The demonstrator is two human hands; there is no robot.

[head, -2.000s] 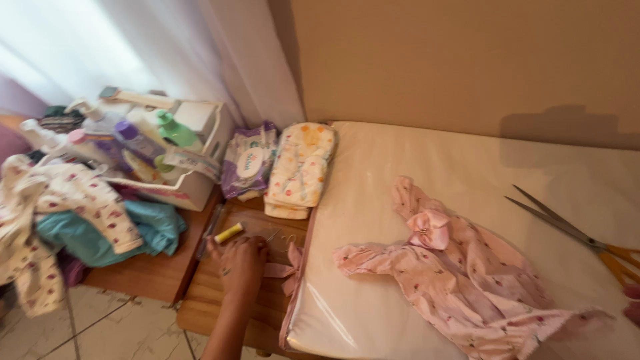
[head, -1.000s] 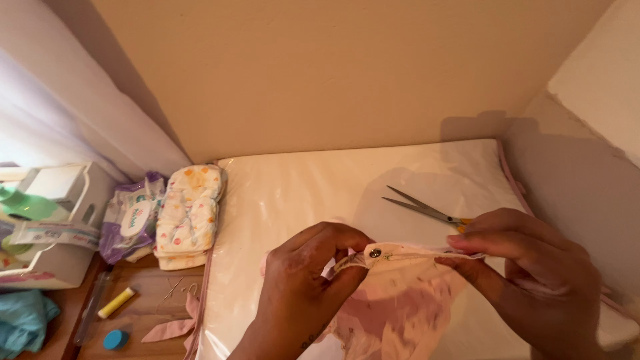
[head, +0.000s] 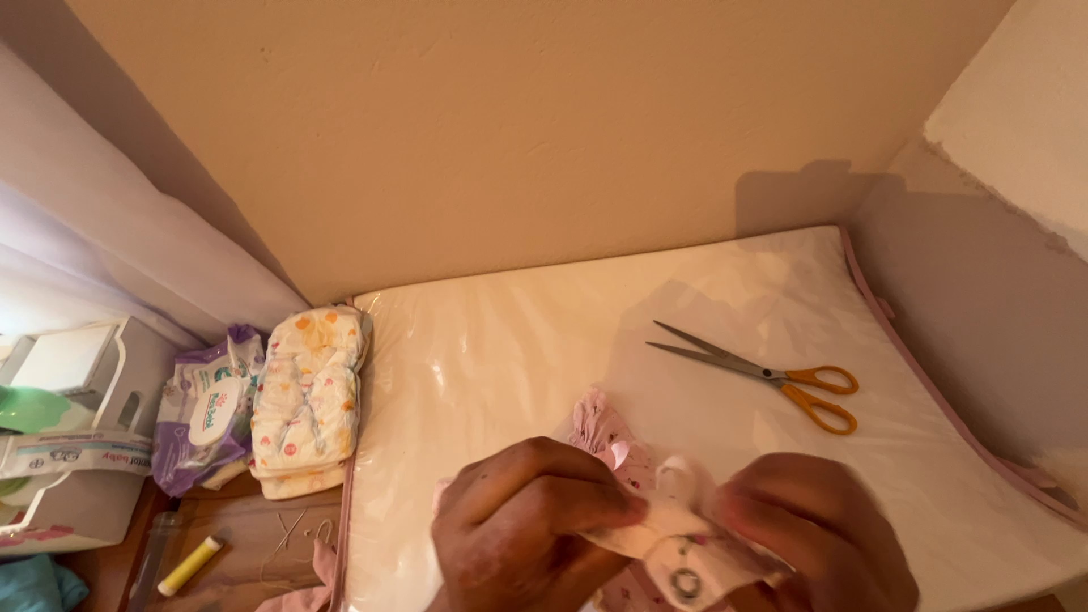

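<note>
Pinched between my two hands is the edge of a pink patterned baby garment [head: 705, 557], with a round snap fastener [head: 685, 583] showing near the bottom of the view. My left hand [head: 535, 518] grips the cloth with thumb and fingertips. On the other side my right hand [head: 807, 527], somewhat blurred, holds the same edge. A ruffled part [head: 597, 425] of the garment lies on the mat behind my hands. Scissors with orange handles [head: 765, 372] rest on the mat beyond my right hand, blades apart.
Left of the padded changing mat [head: 493, 340] lie folded diapers [head: 308, 399], a wipes pack [head: 208, 416], a yellow thread spool [head: 190, 565], loose thread [head: 285, 540] and a pink fabric strip [head: 310, 582]. A white caddy [head: 93, 484] stands farther left. A wall borders the mat.
Two seconds ago my left hand was on the wooden surface near the yellow spool; now both hands hold the garment. Its snap edge has turned and sits lower in view than a second ago.
</note>
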